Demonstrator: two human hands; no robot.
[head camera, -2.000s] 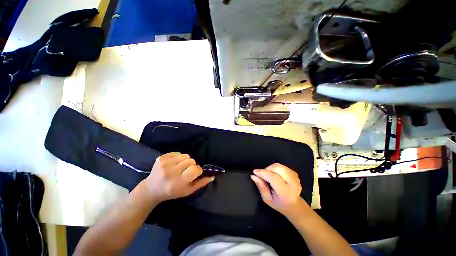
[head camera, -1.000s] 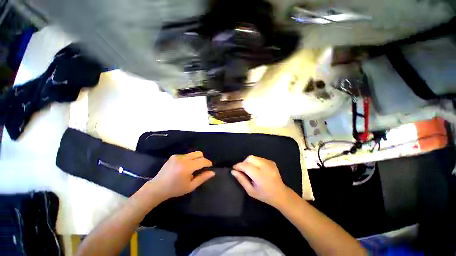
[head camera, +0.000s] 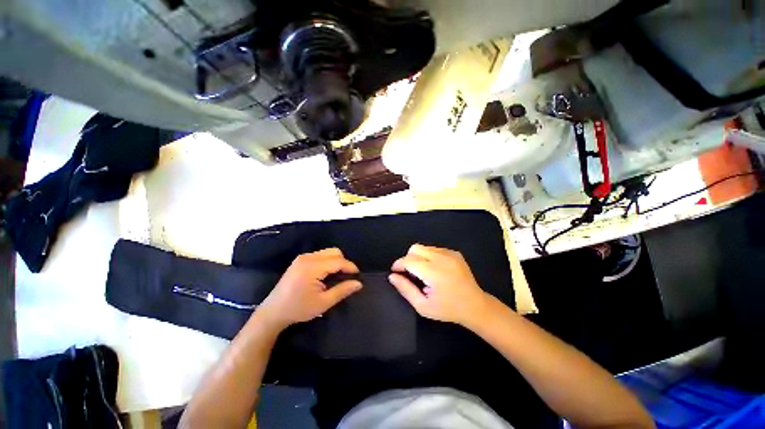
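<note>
A large black panel with rounded corners (head camera: 453, 239) lies on the white table's front edge and hangs towards the lap. A long black strip with a silver zip (head camera: 151, 281) runs out to the left, its rounded end on the table. My left hand (head camera: 310, 287) and my right hand (head camera: 438, 283) pinch the black fabric edge between thumbs and fingertips at the panel's middle, a short gap apart. The fabric under my palms is hidden.
The off-white sewing machine head (head camera: 168, 75) hangs above the work, with a brown block (head camera: 369, 167) beneath. A red-handled tool (head camera: 601, 159) and black cord (head camera: 579, 222) are at right. Black pieces lie at upper left (head camera: 92, 167) and lower left (head camera: 63, 390). A blue thing (head camera: 705, 394) is at lower right.
The view has shifted, so the machine head covers more of the upper left. My hands have come closer together than two seconds ago and both still pinch the fabric edge.
</note>
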